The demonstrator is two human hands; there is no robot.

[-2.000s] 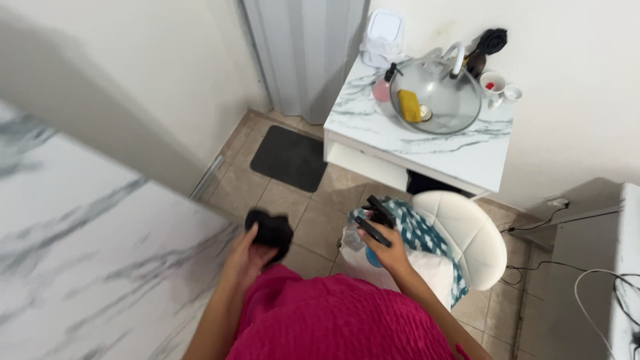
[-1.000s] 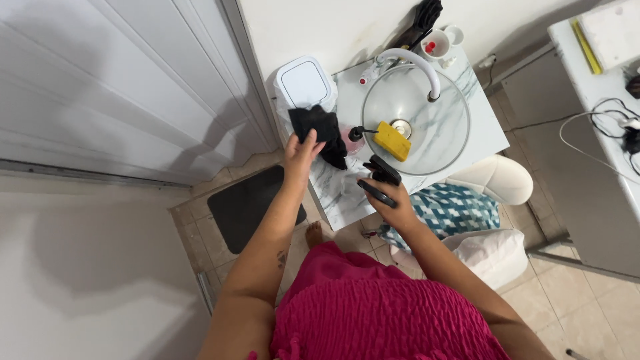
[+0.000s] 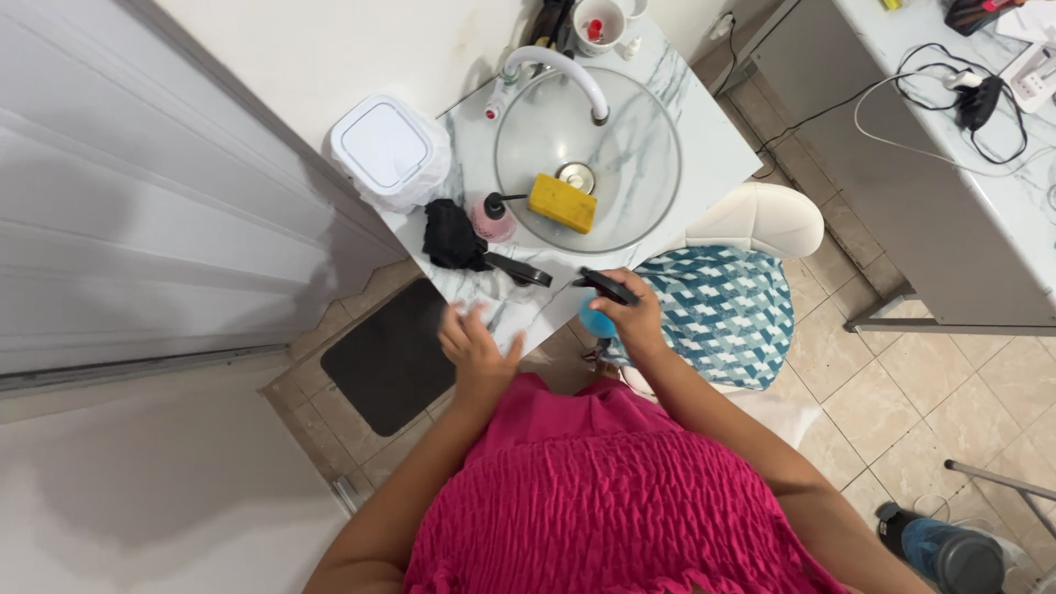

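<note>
My left hand, fingers spread and holding nothing, is over the near edge of the marble-patterned counter. In my right hand is a black handled object; its exact kind cannot be told. A light blue round thing shows just below that hand. On the counter lie a crumpled black cloth and, touching it, another black elongated object. Beside the cloth stands a pink pump bottle. A yellow sponge sits in the glass basin.
A white lidded bin stands at the counter's left corner, a white faucet and a cup behind the basin. Right of me are a white chair with patterned fabric and a desk with cables. A dark mat lies on the floor.
The black cloth, in my left hand in both earlier frames, now lies on the counter, and that hand has drawn back from it. A black elongated object lies beside the cloth. The view has moved toward the counter.
</note>
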